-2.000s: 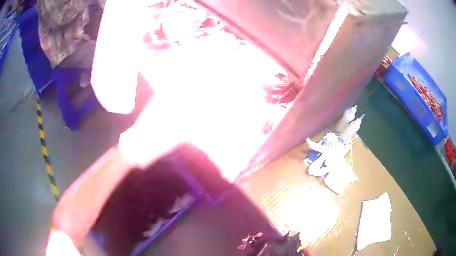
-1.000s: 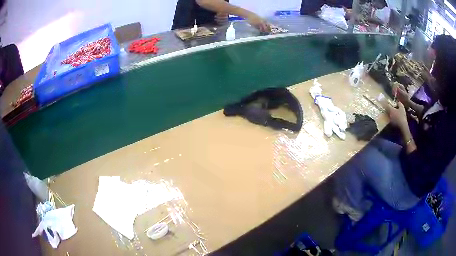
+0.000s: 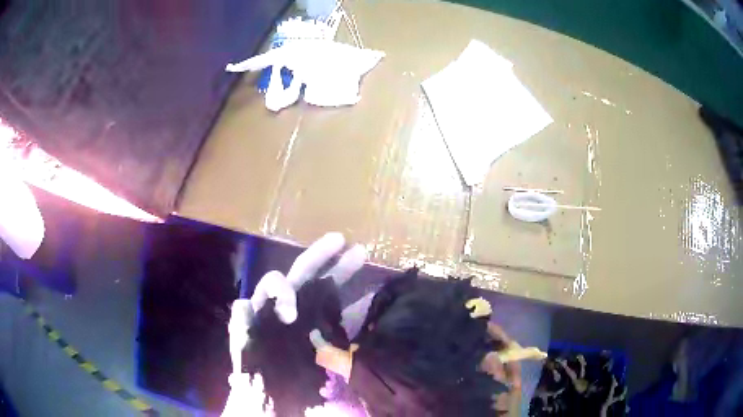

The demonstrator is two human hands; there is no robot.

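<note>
My left hand (image 3: 281, 297), in an overexposed white glove, holds a black spiky part (image 3: 432, 338) at the bottom centre, over the lap. Its fingers curl over the part's left side. My right hand (image 3: 511, 370), bare as far as it shows, is at the part's right side, mostly hidden and cut off by the bottom edge. Tan pieces (image 3: 478, 307) stick out of the part at the right, and another tan piece (image 3: 334, 360) shows between its dark lumps.
On the cardboard-covered bench (image 3: 358, 171) lie white gloves (image 3: 318, 72), a white sheet (image 3: 487, 110) and a white dish (image 3: 531, 207) with thin sticks. The heat box (image 3: 122, 89) glows at left. Blue crates (image 3: 623, 358) stand below. A green belt (image 3: 652, 45) runs behind.
The view has swung from the heat box, along the bench, and back down to the lap. Both hands and the black part, out of view one second ago, now show at the bottom.
</note>
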